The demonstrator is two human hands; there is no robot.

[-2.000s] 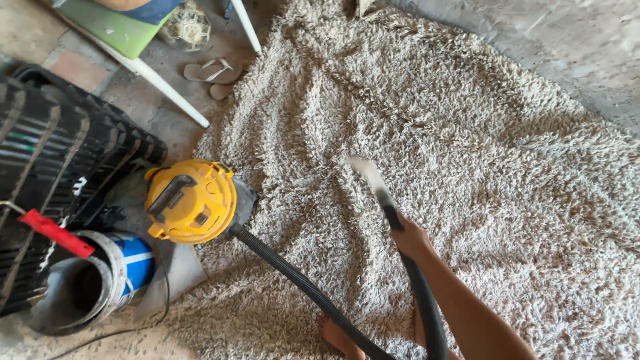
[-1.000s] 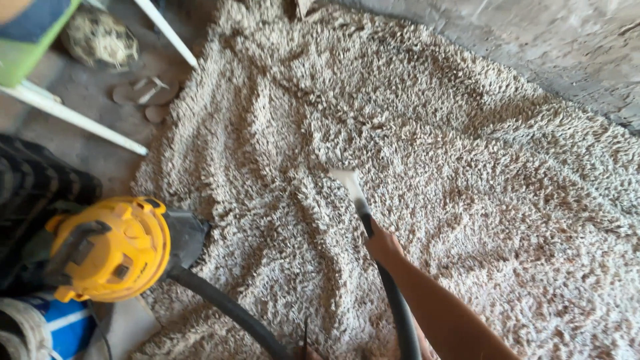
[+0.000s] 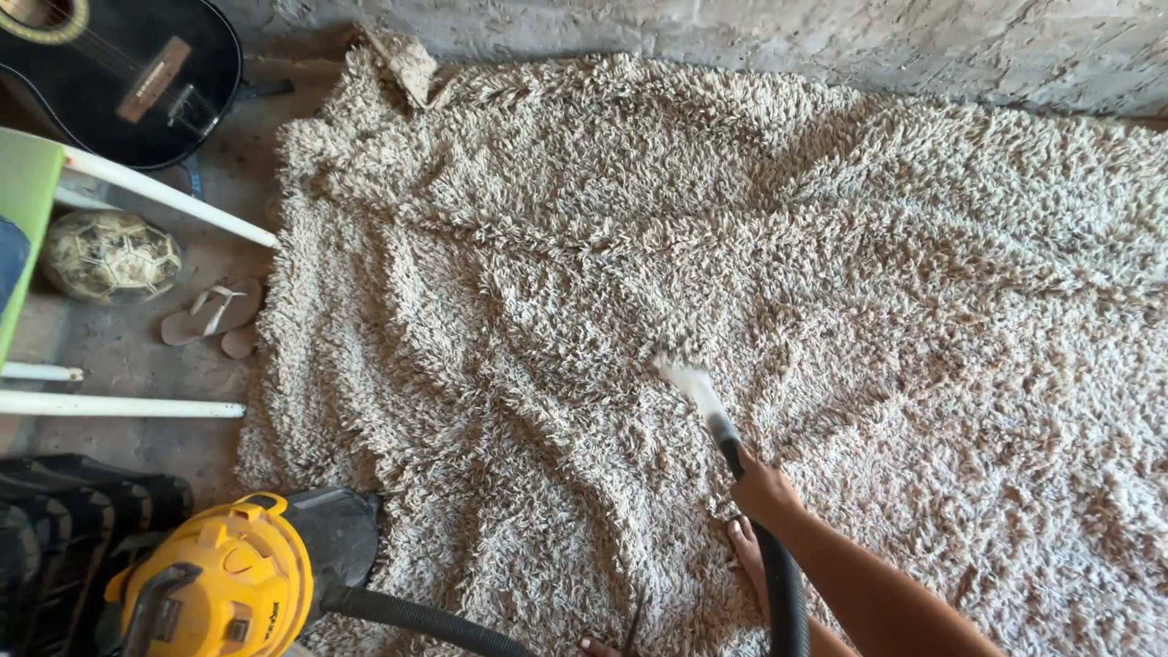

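My right hand (image 3: pixel 765 493) is closed around the black end of a vacuum hose (image 3: pixel 783 584), just behind its pale, clear flat nozzle (image 3: pixel 692 388). The nozzle tip touches the pile of a rumpled beige shag rug (image 3: pixel 584 301). From the bottom left, the ribbed hose leads out of a yellow-topped vacuum cleaner (image 3: pixel 224 584), which stands at the rug's left edge. I do not see my left hand. A bare foot (image 3: pixel 748 552) rests on the rug beside the hose, below my right hand, and toes of another show at the bottom edge.
A rough wall (image 3: pixel 730 36) runs behind the rug. Along the left are a black guitar (image 3: pixel 137 82), white metal legs (image 3: pixel 173 196) of a green-topped piece of furniture, a worn ball (image 3: pixel 111 257), flip-flops (image 3: pixel 214 312) and a black plastic crate (image 3: pixel 82 529).
The view has shifted, bringing the guitar in and leaving the blue-and-white bucket out. My right hand keeps hold of the hose, with the nozzle on the rug throughout.
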